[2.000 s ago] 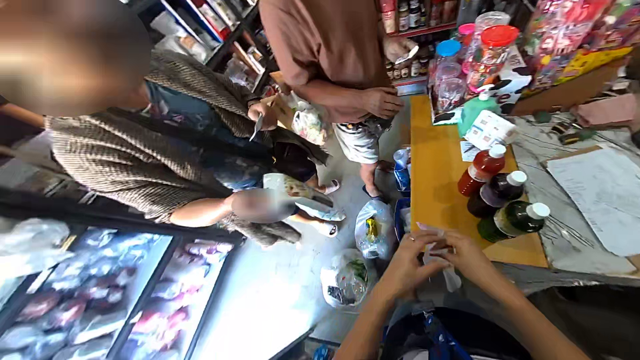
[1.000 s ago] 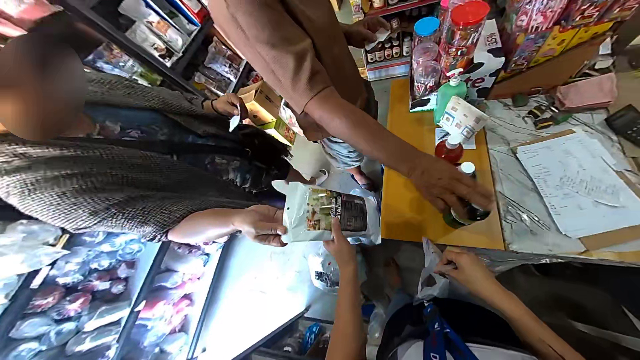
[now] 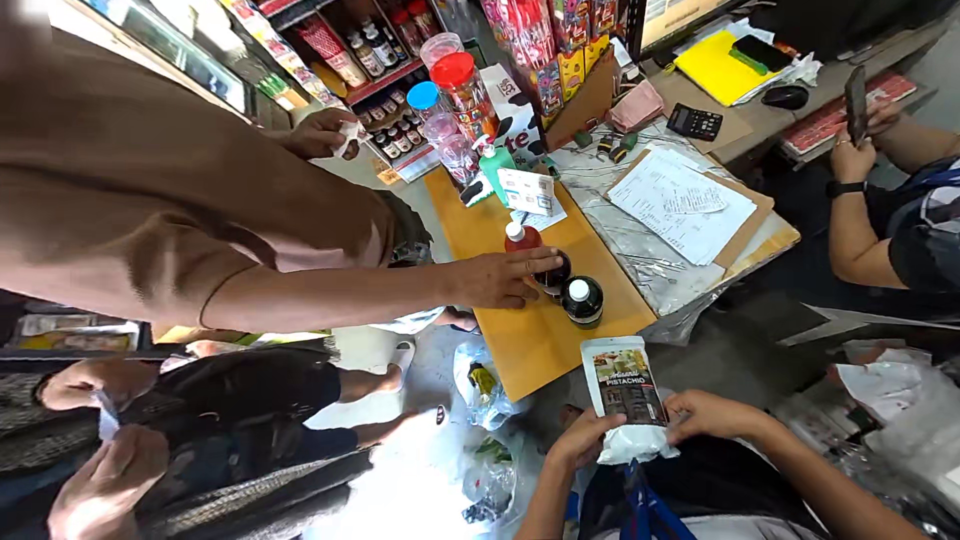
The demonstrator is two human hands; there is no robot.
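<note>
A white pouch with a pistachio label (image 3: 628, 386) is held upright between my two hands, just off the near end of the yellow-orange counter (image 3: 510, 352). My left hand (image 3: 589, 439) grips its lower left edge, and my right hand (image 3: 705, 416) grips its lower right edge. On the counter stand a red bottle (image 3: 523, 237) and two dark bottles with white caps, the nearest one (image 3: 583, 301) closest to the pouch. Another person's hand (image 3: 499, 279) reaches over the counter and touches the middle bottle (image 3: 553, 271).
Behind the bottles are a green pump bottle (image 3: 496, 169) and candy jars (image 3: 461, 90). Papers on a clipboard (image 3: 682, 202) lie at the right. Filled plastic bags (image 3: 484, 390) sit on the floor. Other people stand at the left; one at the right holds a phone (image 3: 856, 105).
The pouch, in another person's hand with my left hand at it one second ago, is now in both my hands. The camera view has swung right. The other person's hand stays at the bottles.
</note>
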